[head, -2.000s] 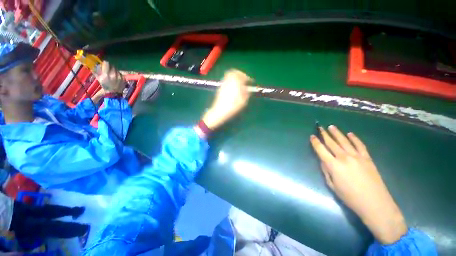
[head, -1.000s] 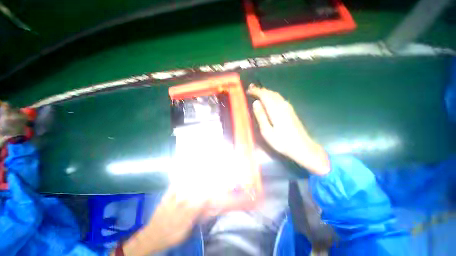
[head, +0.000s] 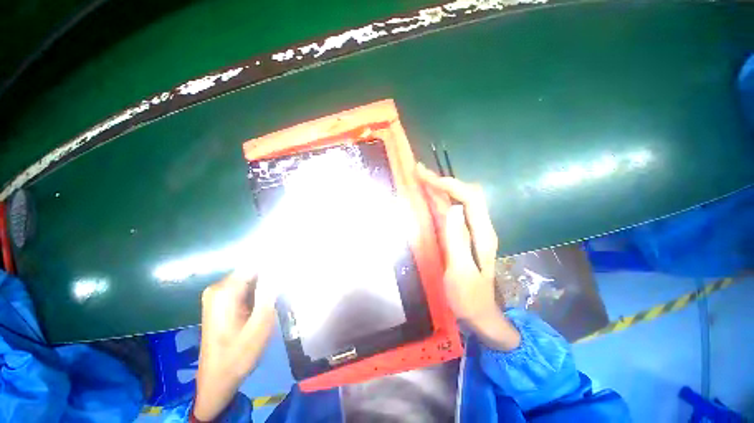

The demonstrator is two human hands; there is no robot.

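Observation:
The red-orange tray lies tilted in front of me, its lower end past the worktop's front edge. It frames a black open tablet. The battery is silver-white, and strong glare hides most of it. The mainboard area is at the far end. My left hand is at the tray's left side, its fingertips lost in glare. My right hand lies along the tray's right rim with dark tweezers in its fingers, both tips pointing away from me.
The dark green worktop ends at a worn white strip on the far side, with green surface beyond. Blue sleeves of people show at far left and right. A grey round patch is at far left. Yellow-black floor tape shows below right.
The view has shifted and tilted down from the belt to the worktop. The tray, absent two seconds ago, appeared in front of me. My left hand moved from the belt side to the tray's left side.

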